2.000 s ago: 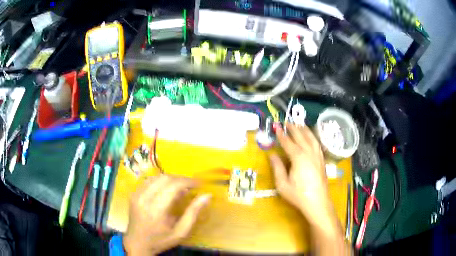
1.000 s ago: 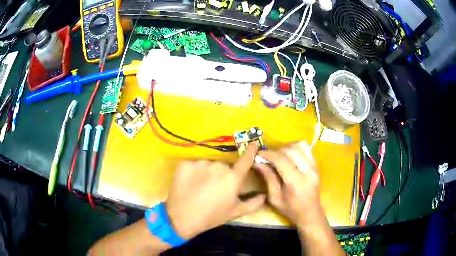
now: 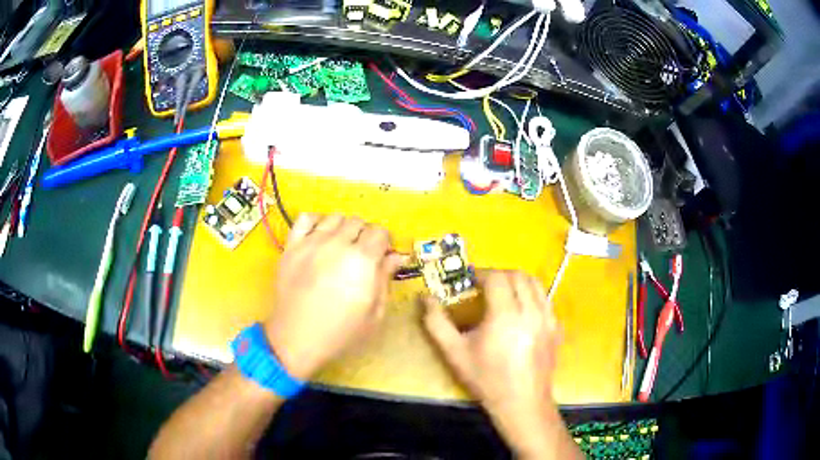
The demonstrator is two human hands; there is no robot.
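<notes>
A small tan circuit board (image 3: 447, 269) with capacitors and a yellow transformer is tilted over the yellow mat (image 3: 396, 359). My right hand (image 3: 503, 334) holds it by its lower and right edges, thumb at the lower left. My left hand (image 3: 334, 292) is at the board's left side, fingers closed on the red and black wires (image 3: 409, 269) where they meet the board. The hand hides the middle of these wires; they come from a long white device (image 3: 360, 139) behind. A blue band is on my left wrist.
A second tan board (image 3: 236, 212) lies on the mat's left. A white plug (image 3: 589, 243) and a clear tub (image 3: 611, 177) are at right, with red-handled cutters (image 3: 661, 296). Left are a toothbrush (image 3: 108, 269), probes (image 3: 162, 260), a blue pump (image 3: 99, 166) and a multimeter (image 3: 177, 54).
My left hand has moved left from the board's face to the wires. My right hand has moved slightly down and left onto the board's edge. The board is turned and a little lower.
</notes>
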